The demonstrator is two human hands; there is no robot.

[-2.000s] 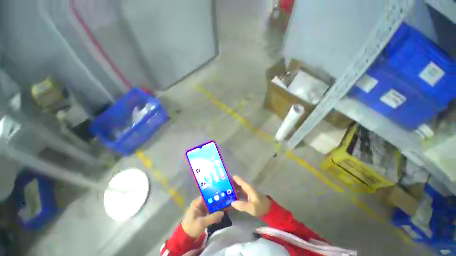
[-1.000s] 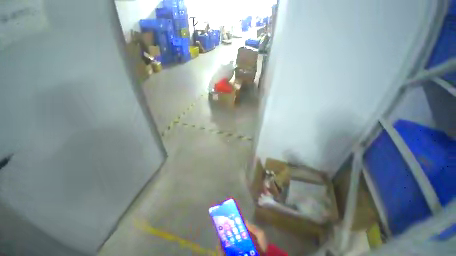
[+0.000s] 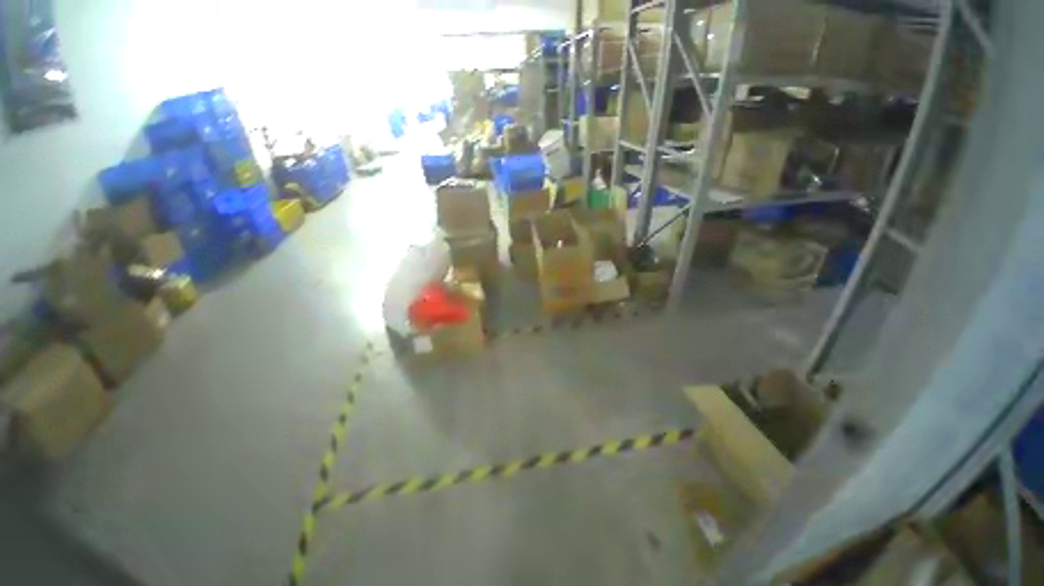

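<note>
Neither my left hand nor my right hand is in the picture, and the smartphone is not in view. Nearest in front is the grey concrete floor [image 3: 401, 418] with yellow-black striped tape [image 3: 504, 470] across it. An open brown carton [image 3: 742, 441] with dark contents stands at the lower right. Farther ahead, a carton [image 3: 449, 339] holds something red [image 3: 439, 307], with a whitish bag [image 3: 414, 278] beside it. The picture is blurred.
Stacked blue crates [image 3: 204, 183] and brown cartons [image 3: 57, 401] line the left wall. Metal shelving [image 3: 658, 143] with boxes runs along the right. Open cartons [image 3: 563, 266] stand in front of it. A pale wall edge [image 3: 916, 343] is close on the right.
The view has moved forward through the opening and lifted toward the aisle. The phone and the hands on it have left the picture. The shelving on the right has come into view.
</note>
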